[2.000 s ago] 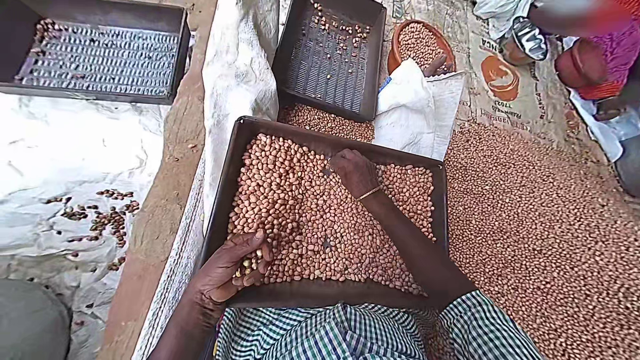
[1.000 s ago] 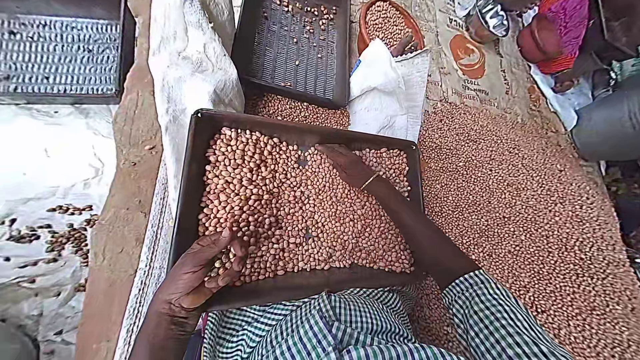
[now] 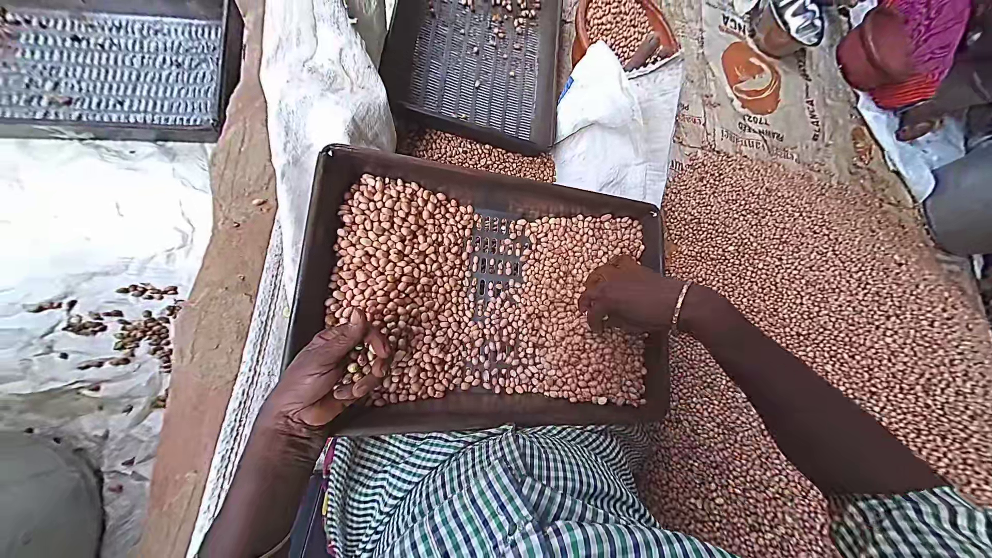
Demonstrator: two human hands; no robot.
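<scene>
A dark slotted tray lies across my lap, with shelled peanuts heaped at its left and a second spread of peanuts at its right. Between the two, a strip of the slotted bottom shows. My left hand is at the tray's lower left corner, its curled fingers holding a few pale peanuts. Over the right spread, my right hand has its fingers bent down onto the peanuts; whether they grip any is hidden. A thin bangle circles that wrist.
Beyond stand a second slotted tray and a brown bowl of peanuts beside a white sack. A large spread of peanuts covers the right. Another tray is at upper left. Part of another person shows at upper right.
My right hand has moved from the tray's far middle to its right side. A strip of slotted bottom now shows between the peanuts. My left hand has stayed at the lower left corner.
</scene>
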